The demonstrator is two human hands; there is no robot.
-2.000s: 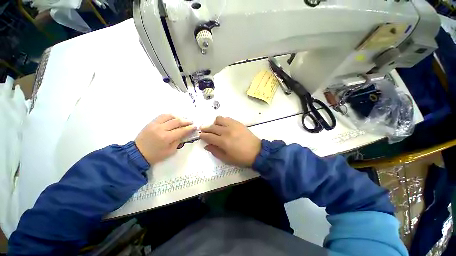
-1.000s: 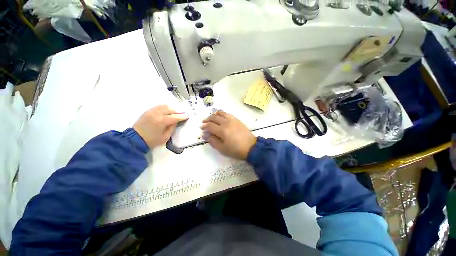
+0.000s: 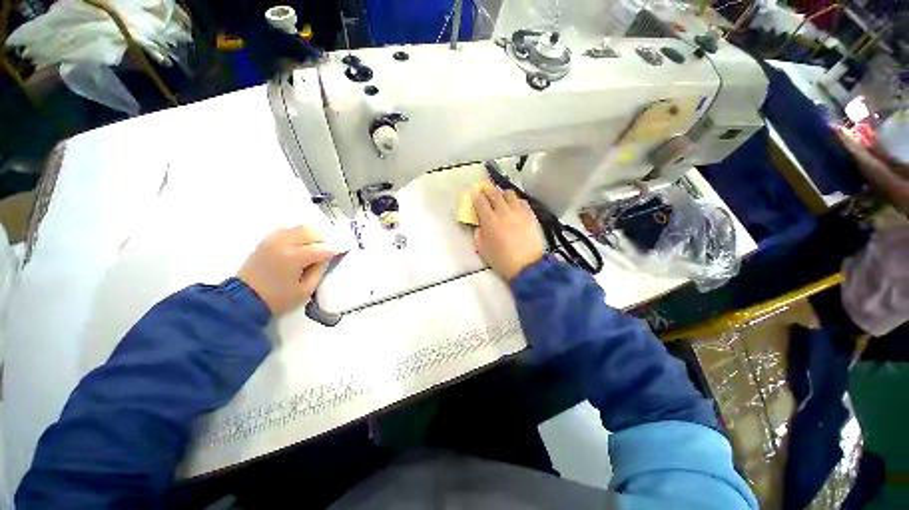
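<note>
The white fabric piece (image 3: 337,235) lies near the needle area (image 3: 351,231) and blends into the white table. My left hand (image 3: 287,267) is at its left side with thumb and fingertips together on it, just left of the needle. My right hand (image 3: 506,231) is away to the right, its fingertips on the tan card piece (image 3: 466,206), covering part of it. Whether the fingers pinch the card or only press on it is hard to tell. The sewing machine (image 3: 518,100) stands across the top of the view.
Black scissors (image 3: 576,247) lie right of my right hand, partly hidden by it. A clear plastic bag with dark items (image 3: 703,239) is at the table's right. White fabric (image 3: 100,40) is piled at upper left. Another person's arm (image 3: 877,174) shows at far right.
My right hand has moved from the fabric by the needle to the card on the right. My left hand stays near the needle. The view has shifted, showing more of the machine's top.
</note>
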